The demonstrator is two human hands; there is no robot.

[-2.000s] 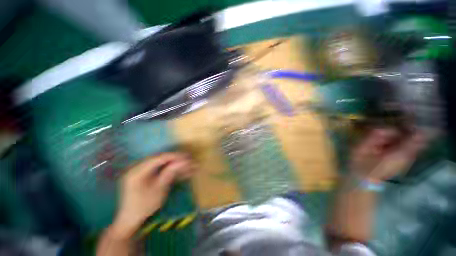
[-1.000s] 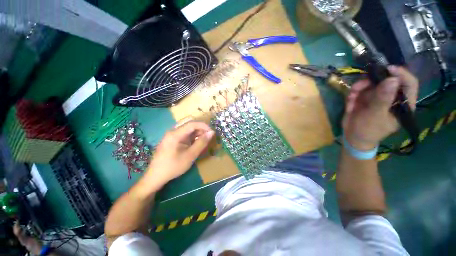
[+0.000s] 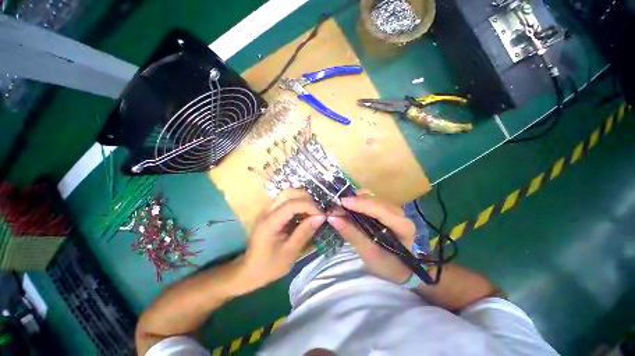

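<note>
The green circuit board panel (image 3: 311, 164) lies on the tan cardboard (image 3: 398, 154), with small parts on red-brown leads along its far edge. My right hand (image 3: 381, 235) holds the black-handled soldering iron (image 3: 400, 252), whose metal barrel reaches over the panel. My left hand (image 3: 278, 233) is over the near left part of the panel, its fingertips pinched together. The fingertips of both hands meet over the panel's near part and hide much of it. Whether my left fingers hold a small part cannot be told.
The black fan (image 3: 202, 128) stands left of a heap of cut leads (image 3: 273, 119). Blue-handled cutters (image 3: 324, 106) and yellow-handled pliers (image 3: 428, 115) lie beyond the panel. A metal-wool bowl (image 3: 395, 19) and black box (image 3: 477, 62) are at the back. Red-wired parts (image 3: 161, 240) lie left.
My right hand has brought the iron from the right, near the bowl, to the panel. My left hand has moved in to meet it. The view has shifted, so bench items sit further left.
</note>
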